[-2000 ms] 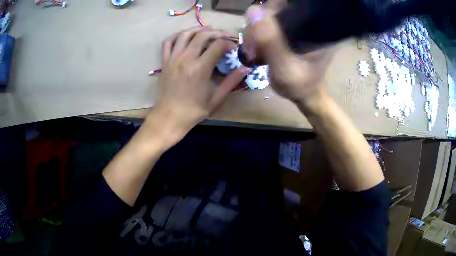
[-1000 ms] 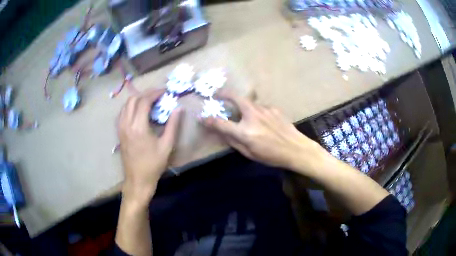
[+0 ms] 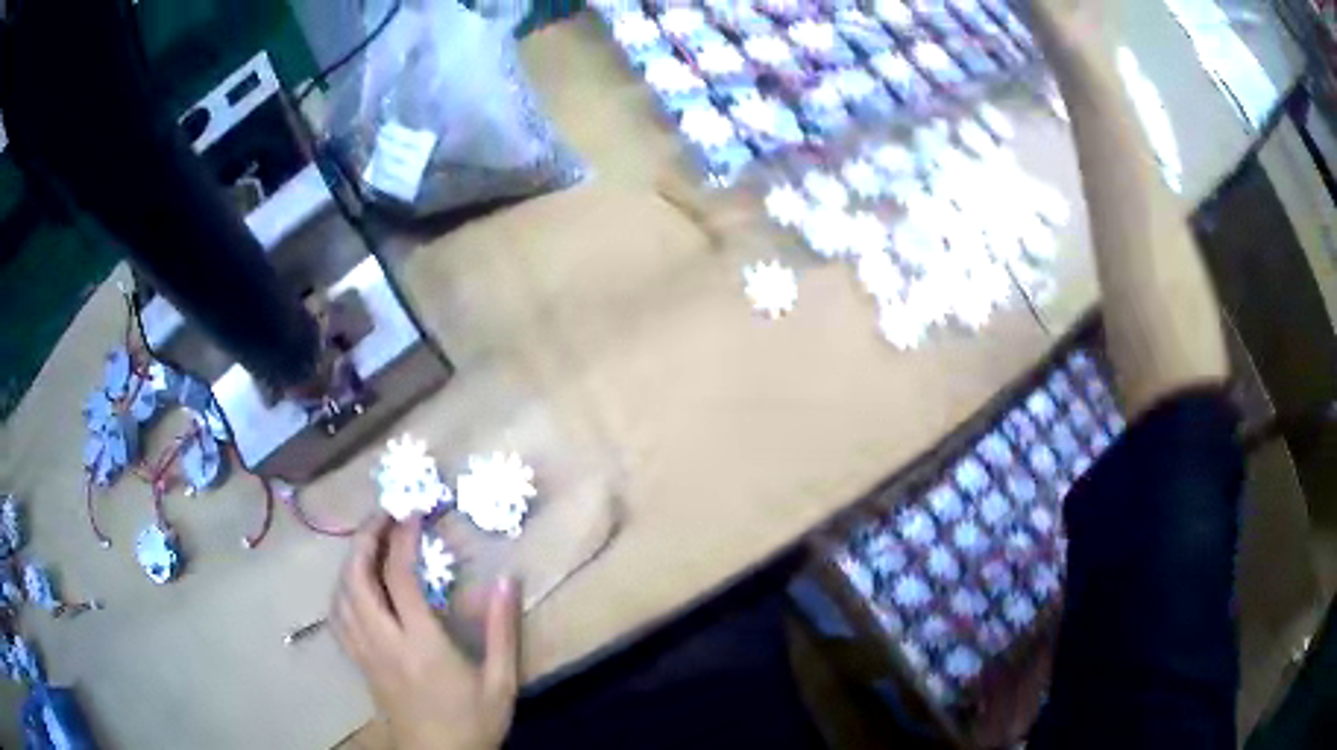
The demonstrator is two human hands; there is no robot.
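Note:
My left hand (image 3: pixel 418 645) is at the lower left, its fingers and thumb around a motor with a white star wheel (image 3: pixel 436 564). Two more white-starred motors (image 3: pixel 496 491) (image 3: pixel 408 476) stand just beyond its fingertips. My right hand (image 3: pixel 1067 18) is at the top edge over the starred tray, blurred and mostly cut off; whether it holds anything cannot be seen. A thick black screwdriver (image 3: pixel 191 249) slants from the upper left to the metal box, its tip at the box's front mechanism.
The metal box (image 3: pixel 301 440) stands left, bare wired motors (image 3: pixel 154 410) beside it. A clear bag (image 3: pixel 455 103) lies behind. Loose star wheels (image 3: pixel 953 235) are heaped near a tray of starred motors (image 3: pixel 792 66). A box of starred motors (image 3: pixel 982 535) is below the cardboard-covered bench edge (image 3: pixel 719 586).
The view has swung right. My right hand has left the motor it held and reached away to the upper right. My left hand stays at the motor group. The screwdriver now shows over the metal box.

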